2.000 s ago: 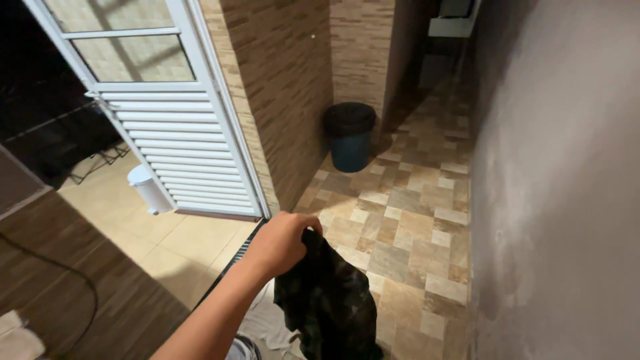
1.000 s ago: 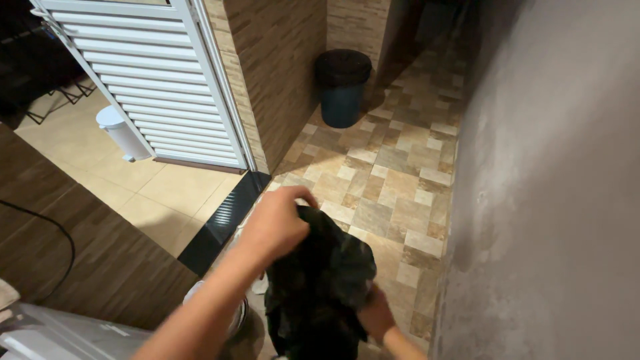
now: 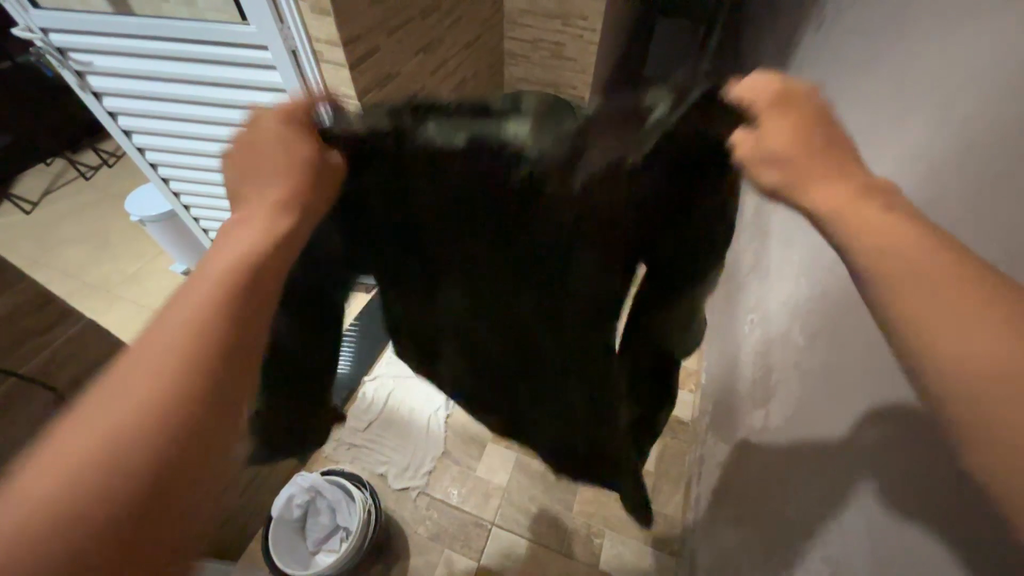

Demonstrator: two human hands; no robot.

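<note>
A dark long-sleeved garment hangs spread out in the air between both of my hands. My left hand is closed on its upper left part, near the louvred door. At its upper right part, my right hand pinches the cloth close to the wall. Two sleeve-like parts hang down at the sides, and a narrow gap shows between the body and the right one. Both hands are blurred, and the fingertips of the left are hidden.
A white bucket holding a pale cloth stands on the tiled floor. A white cloth lies beside a dark threshold. A white louvred door and a white pedal bin are at left; a grey wall runs along the right.
The dark garment was bunched up and is now spread wide. My right hand, out of view two seconds ago and low by the cloth one second ago, is now raised at the right.
</note>
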